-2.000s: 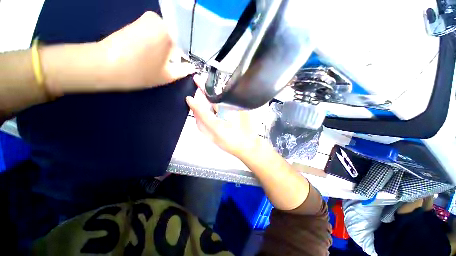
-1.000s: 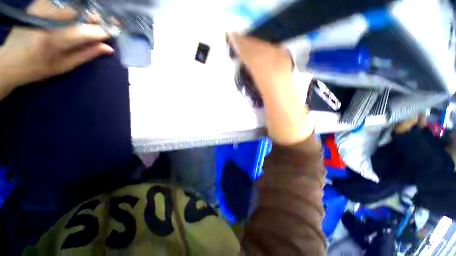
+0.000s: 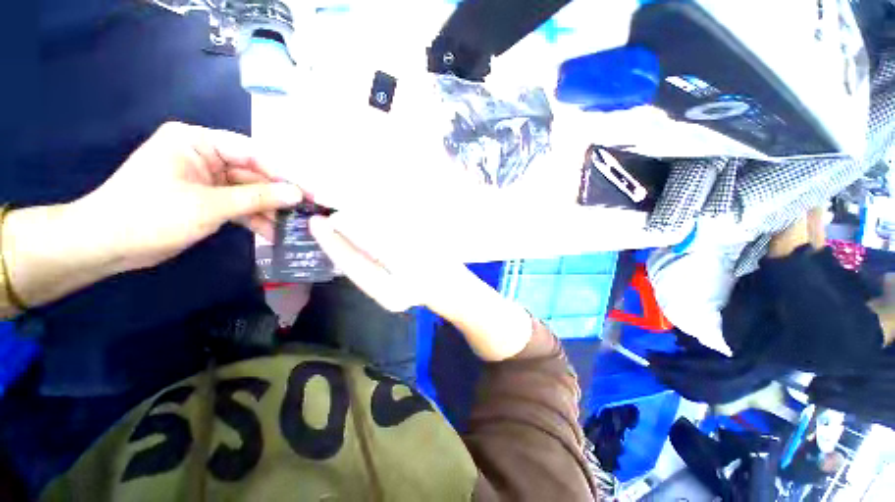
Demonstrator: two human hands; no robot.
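A black care label (image 3: 302,245) with small white print is held between my two hands above the table's front edge. My left hand (image 3: 196,191) pinches its top left with thumb and fingers. My right hand (image 3: 378,260) has its fingertips at the label's top right, beside a tiny dark piece too small to make out. The dark navy cloth (image 3: 108,108) lies at the left, partly behind my left hand. A small black label (image 3: 383,90) lies on the white table (image 3: 393,157). The presser foot area (image 3: 218,29) is at the top left.
A clear plastic bag (image 3: 499,132) lies right of the single label. Silver snips (image 3: 621,175) lie on a black box. Checked fabric (image 3: 726,196) is at the right. Blue crates (image 3: 559,294) are below the table. Another person's arm (image 3: 800,233) shows at the right.
My left hand has left the presser foot area and come down right. My right hand has come from the plastic bag back to the left. Both now meet at the care label.
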